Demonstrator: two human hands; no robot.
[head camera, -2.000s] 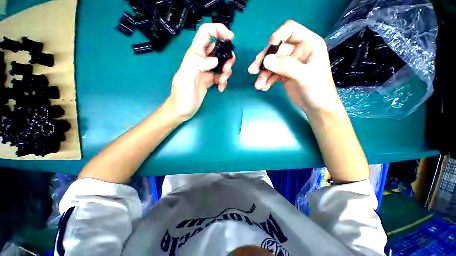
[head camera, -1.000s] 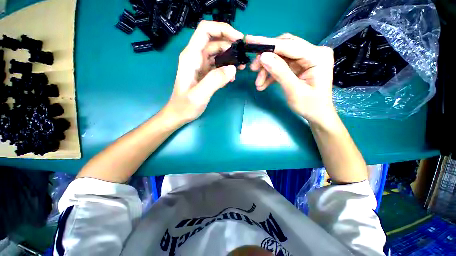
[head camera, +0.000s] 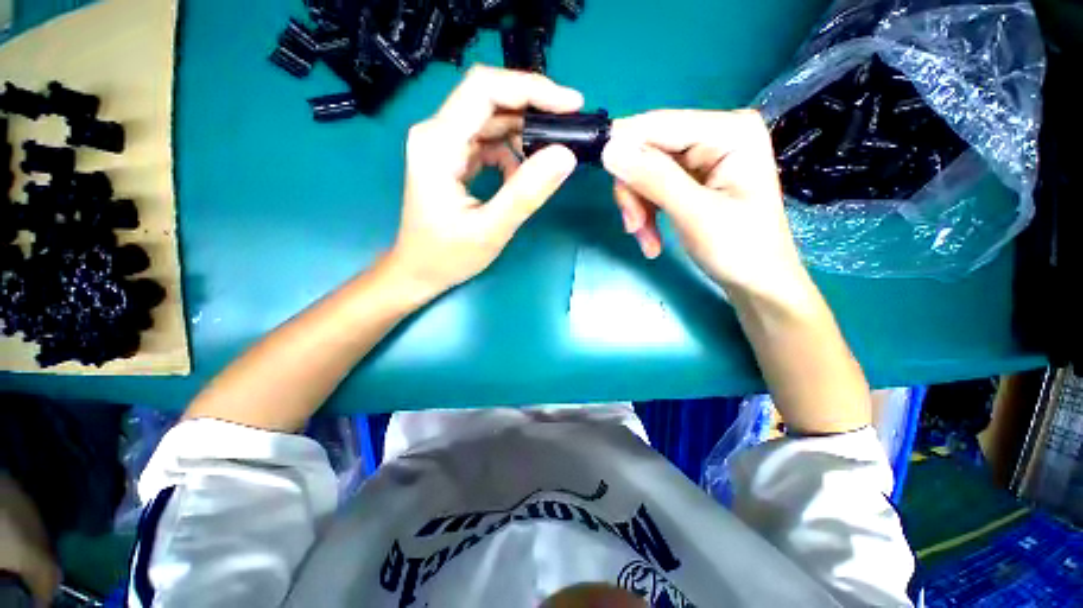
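Note:
A black joined unit (head camera: 563, 133), short and cylinder-like with a shiny side, lies level between my hands above the green bench. My left hand (head camera: 481, 178) grips its left part between thumb and fingers. My right hand (head camera: 695, 178) has its fingertips against the right end of the unit. They hide that end, and I cannot tell if a small insert is still between them.
Black sleeves (head camera: 398, 45) lie piled at the far middle of the green bench (head camera: 475, 344). Black body parts (head camera: 77, 255) cover the tan board (head camera: 143, 71) at left. An open clear bag (head camera: 962, 232) of black pieces stands at right. Part of a person's arm (head camera: 24, 540) shows at lower left.
The slim black insert seen sticking out between my hands a second ago no longer shows. The unit has turned level, its smooth side up. A person's arm has appeared at lower left.

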